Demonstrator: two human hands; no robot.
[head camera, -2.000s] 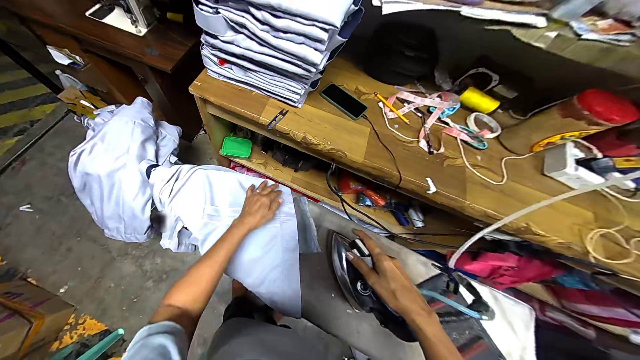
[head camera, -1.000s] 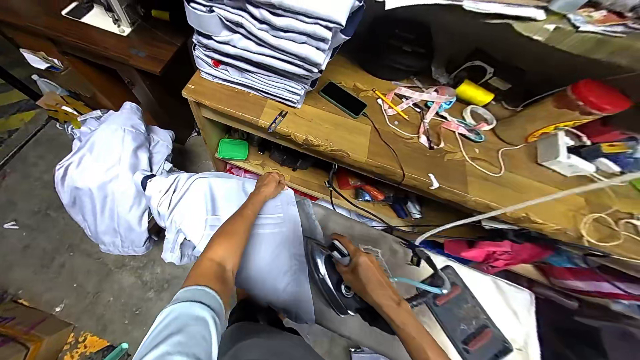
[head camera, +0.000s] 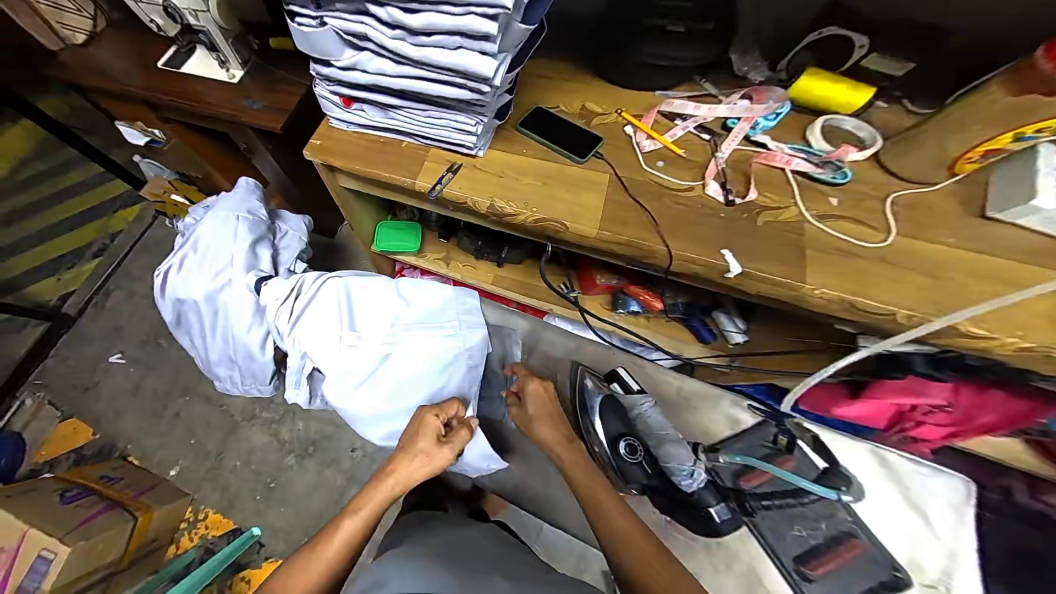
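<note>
A white garment (head camera: 388, 338) lies spread on the grey ironing surface, its far part bunched at the left. My left hand (head camera: 436, 433) pinches the garment's near right edge between thumb and fingers. My right hand (head camera: 535, 404) is at a strip of grey translucent material (head camera: 498, 371) beside that edge; whether its fingers grip the strip cannot be told. Right of my right hand, a black steam iron (head camera: 631, 450) with a wrapped handle rests untouched, close to a dark iron rest (head camera: 825, 511).
Beyond the garment stands a wooden shelf unit (head camera: 693, 214) bearing folded garments (head camera: 412, 66), a phone (head camera: 560, 134), thread snips (head camera: 445, 179) and a measuring tape (head camera: 726, 124). A hose (head camera: 916, 330) and black cables run at the right. A cardboard box (head camera: 91, 524) sits at the lower left.
My right hand has let go of the iron and moved left to the grey strip. My left hand has come from the garment's far edge down to its near right edge.
</note>
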